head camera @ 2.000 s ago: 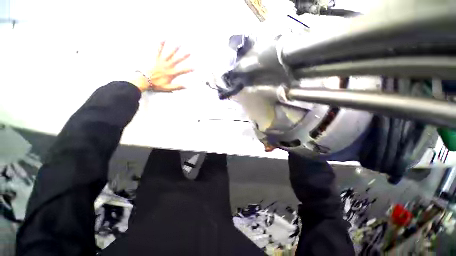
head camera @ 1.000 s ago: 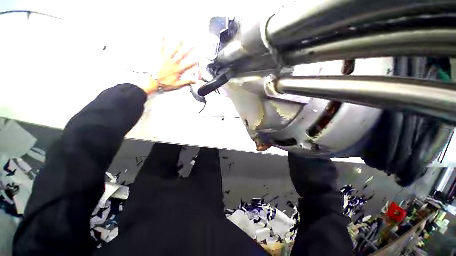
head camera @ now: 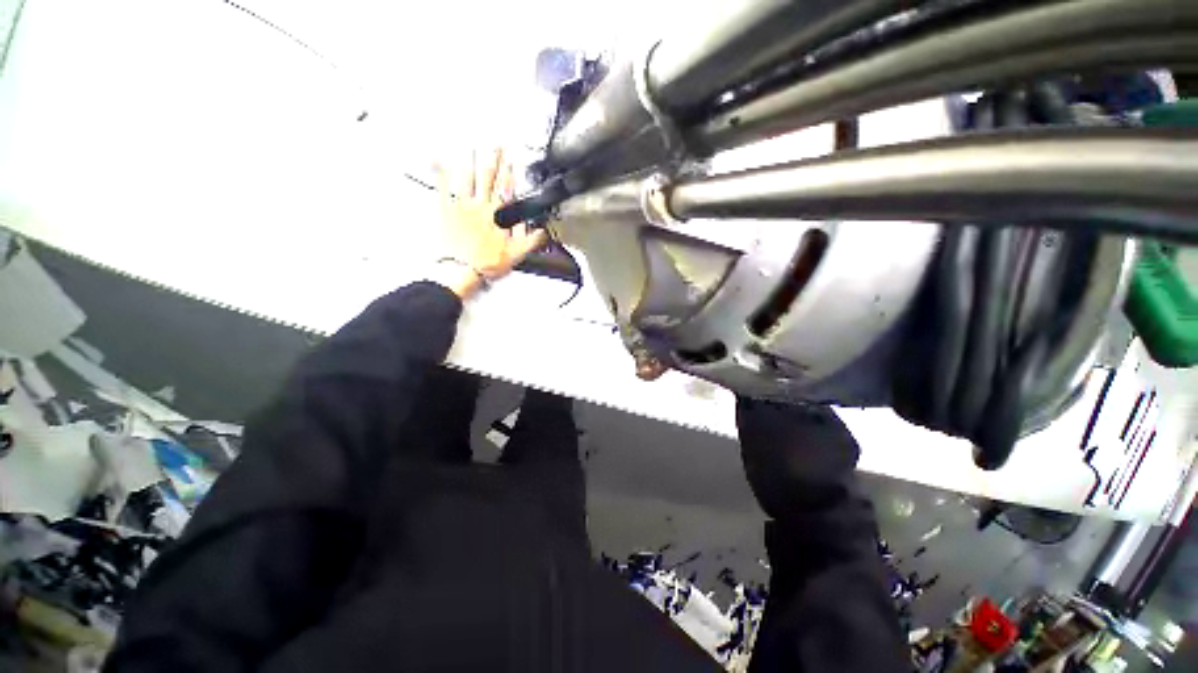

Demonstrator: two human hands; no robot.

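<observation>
The cutting machine (head camera: 788, 283) fills the upper right, with a large grey metal motor body and steel rods running off to the right. My left hand (head camera: 489, 234) is bare and lies flat with fingers spread on the white paper sheet (head camera: 263, 171), close beside the machine's front end. My right hand is almost wholly hidden behind the motor body. Only a small bit of it (head camera: 649, 364) shows at the motor's lower left edge, so its grip cannot be seen. The blade and base plate are hidden. The sheet is overexposed and its lines are faint.
The table's front edge (head camera: 631, 401) runs across in front of my body. White and navy scraps (head camera: 92, 447) cover the floor at lower left and lower right. A red item (head camera: 992, 626) lies at lower right. Dark strips (head camera: 1117, 440) lie on the table at the right. A green part (head camera: 1167, 302) is at the right rim.
The machine appears further left and nearer my left hand. My left hand has shifted right and slightly down in the picture. The view has turned, so the table edge slants more.
</observation>
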